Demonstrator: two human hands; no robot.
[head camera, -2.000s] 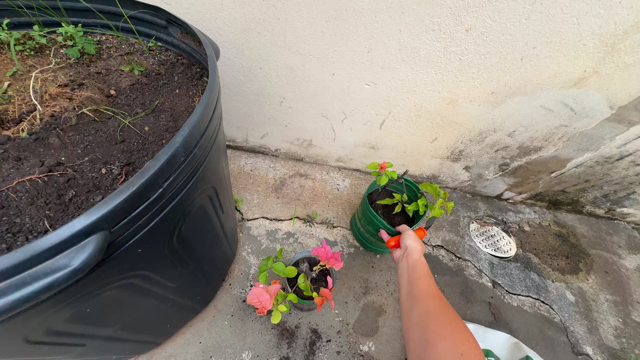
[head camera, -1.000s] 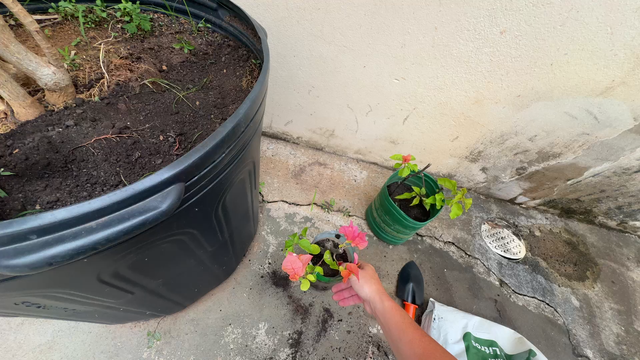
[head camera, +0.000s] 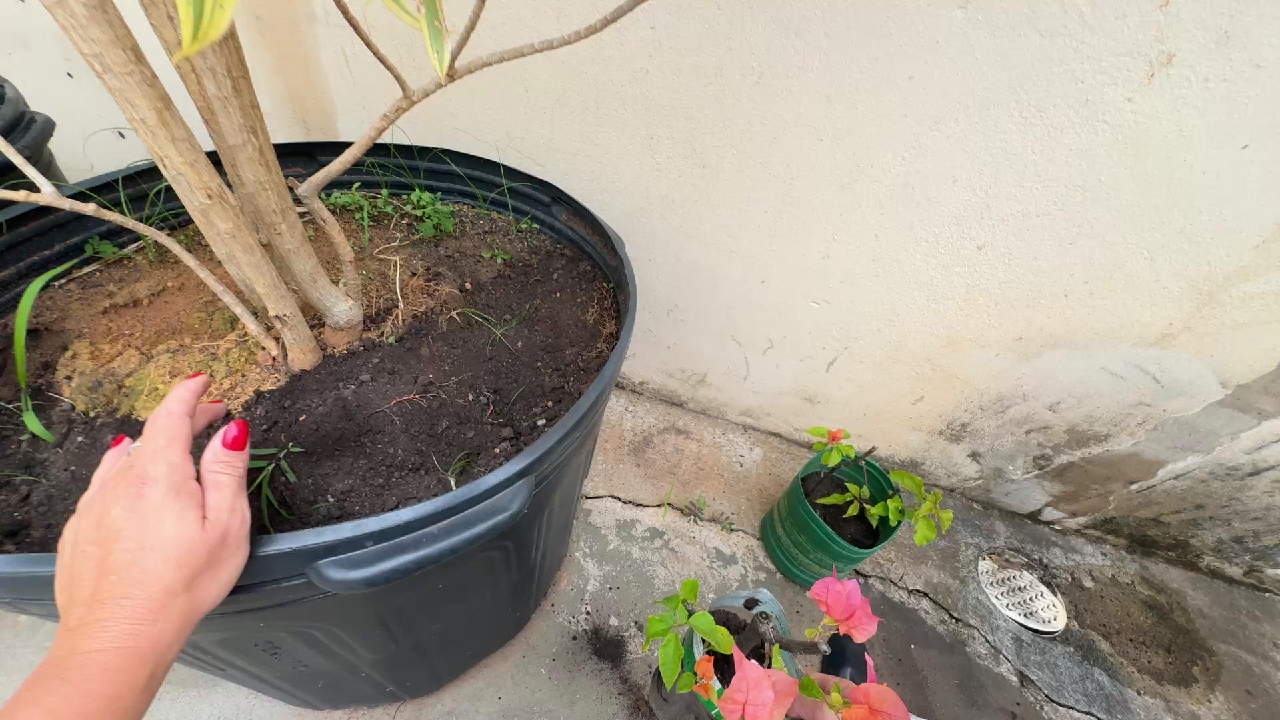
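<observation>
Over the near left rim of a large black plastic planter (head camera: 450, 525), my left hand (head camera: 155, 510) hovers with fingers apart, holding nothing, beside a small weed in the dark soil (head camera: 430, 400). Low in the view, my right hand (head camera: 815, 705) is mostly hidden behind the pink blooms of a small potted bougainvillea (head camera: 755, 690); its grip cannot be made out. Beyond that plant stands a green plastic pot (head camera: 815, 535) holding soil and a leafy bougainvillea with a small orange-red bloom. Part of a dark trowel blade (head camera: 845, 655) shows behind the pink flowers.
Woody trunks (head camera: 270, 210) rise from the planter, with a branch reaching right across the pale wall (head camera: 900, 220). A round metal drain cover (head camera: 1022, 595) lies in the cracked concrete floor at right. Spilled soil (head camera: 608, 645) lies beside the planter's base.
My left hand has come into view over the planter. My right hand, on the green pot's orange-handled trowel two seconds ago, is now at the pink-flowered plant. The view has swung left.
</observation>
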